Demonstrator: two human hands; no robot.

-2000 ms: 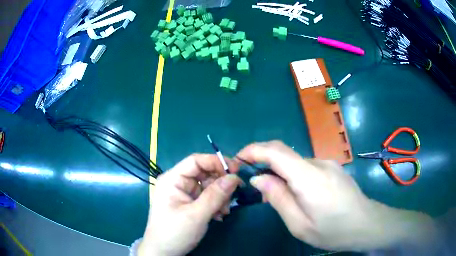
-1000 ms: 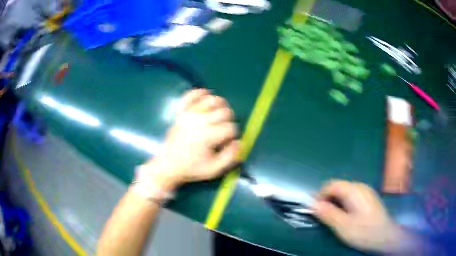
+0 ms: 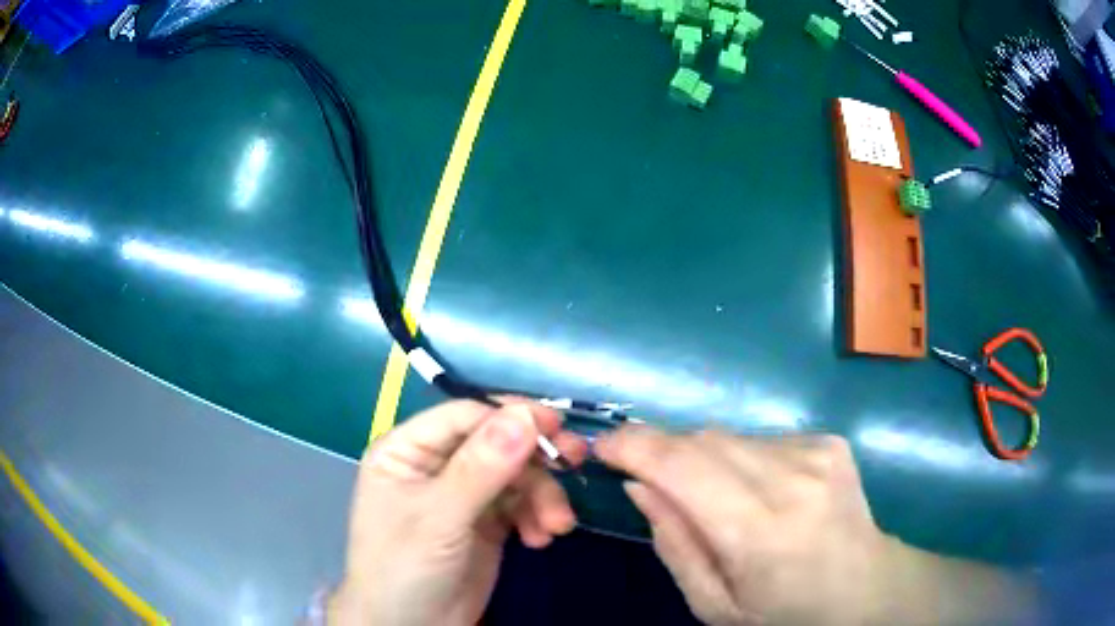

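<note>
A black wire harness [image 3: 355, 184] runs from the upper left down to the bench's front edge, with a white label [image 3: 424, 364] around the bundle. My left hand [image 3: 459, 489] pinches the harness near its loose ends between thumb and fingers. Wire ends with white sleeves [image 3: 549, 448] stick out past the fingertips. My right hand [image 3: 746, 501] is just right of them, fingers close together near the wire ends; whether its fingertips grip a wire is hidden.
An orange-brown fixture [image 3: 878, 245] holds a green block [image 3: 913, 196]. Orange-handled snips [image 3: 1009, 391] lie right of it, a pink screwdriver [image 3: 939, 108] above. Green terminal blocks [image 3: 688, 86] lie at the top; dark harnesses [image 3: 1039, 122] lie far right.
The view has shifted and steadied. The harness now lies in a long curve with its label in view. My hands, apart one second ago, are close together again at the wire ends.
</note>
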